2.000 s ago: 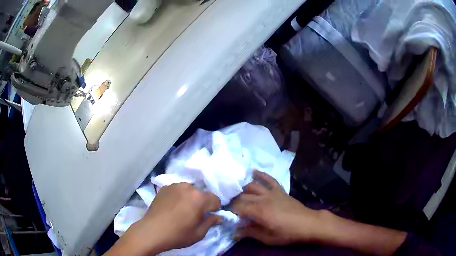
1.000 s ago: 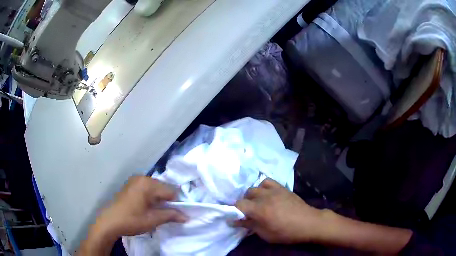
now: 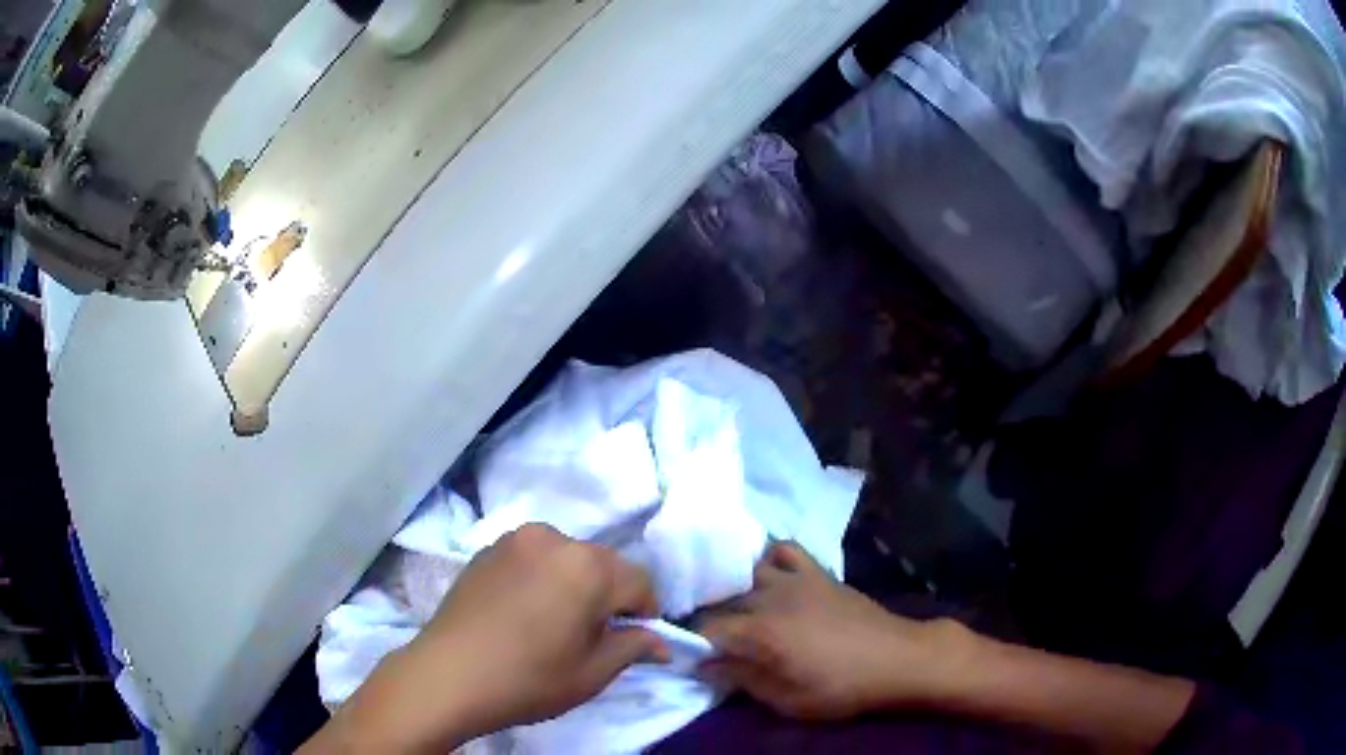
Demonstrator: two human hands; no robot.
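Note:
A white garment [image 3: 591, 457] lies bunched in my lap below the table's front edge. My left hand [image 3: 539, 634] is bare and pinches a folded edge of the cloth between thumb and fingers. My right hand [image 3: 812, 634] is bare and grips the same edge just to the right, close to my left fingertips. A short stretch of the white edge shows between the hands. Whether a stick or cord is inside the cloth cannot be seen.
A sewing machine head [image 3: 126, 192] with a lit needle area stands at upper left on the white table [image 3: 399, 339]. A grey wrapped bundle [image 3: 960, 221] and crumpled clear plastic [image 3: 746, 207] lie beyond the edge. White cloth [image 3: 1181, 89] drapes a brown-edged chair [image 3: 1218, 280] at right.
One second ago my left hand was farther left with the edge stretched between the hands. It has moved right, close to my right hand. The cloth has shifted and refolded.

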